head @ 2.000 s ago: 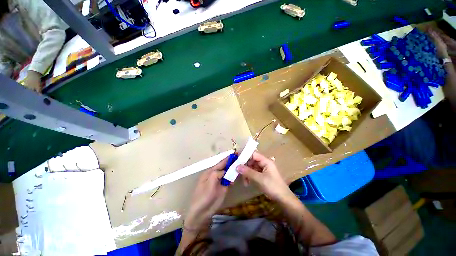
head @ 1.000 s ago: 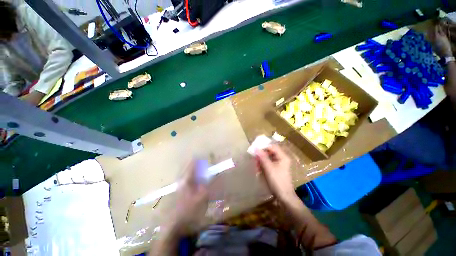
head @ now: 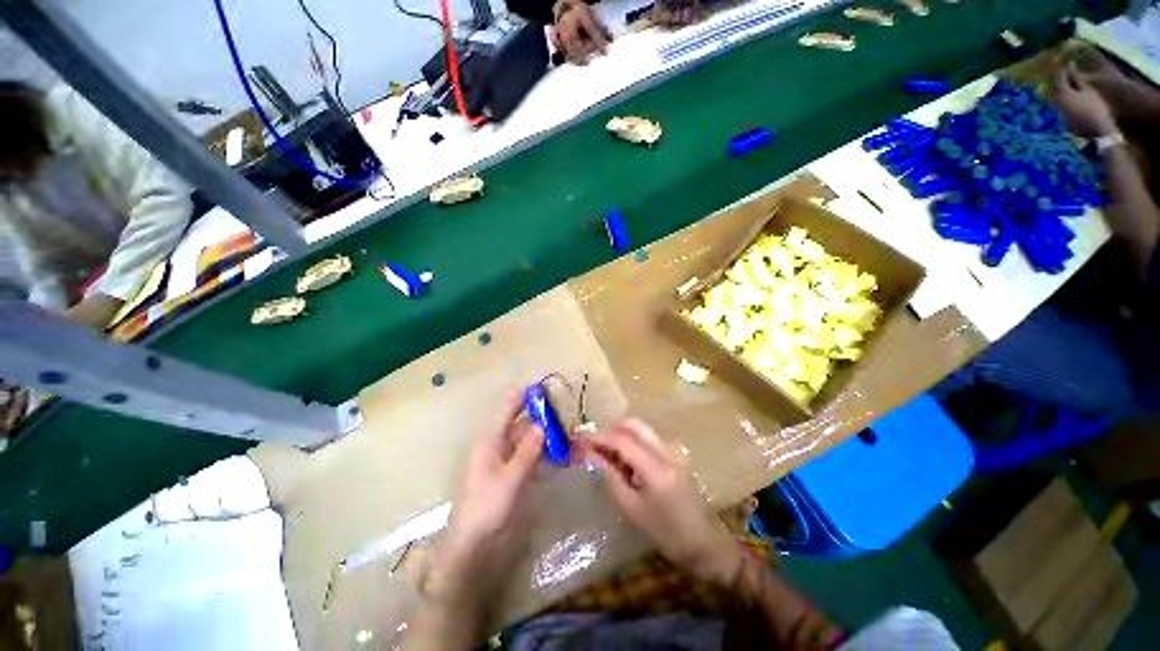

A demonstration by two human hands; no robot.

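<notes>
My left hand holds a blue battery cell above the cardboard-covered bench. My right hand is beside the cell's lower end, its fingertips pinched on something small and pinkish that I cannot make out. A thin dark leaded part stands up between the cell and my right fingers. A white liner strip lies on the bench, partly hidden by my left forearm, with thin leaded parts at its far end.
An open carton of yellow pads stands right. Blue cells are piled beyond it. The green belt carries tan packs and blue cells. A grey post and white sheets are left. A blue stool is below right.
A cell with a white patch now lies on the belt. My left hand has a blue cell upright, my right hand has come close to it, and the white piece is gone from my right fingers.
</notes>
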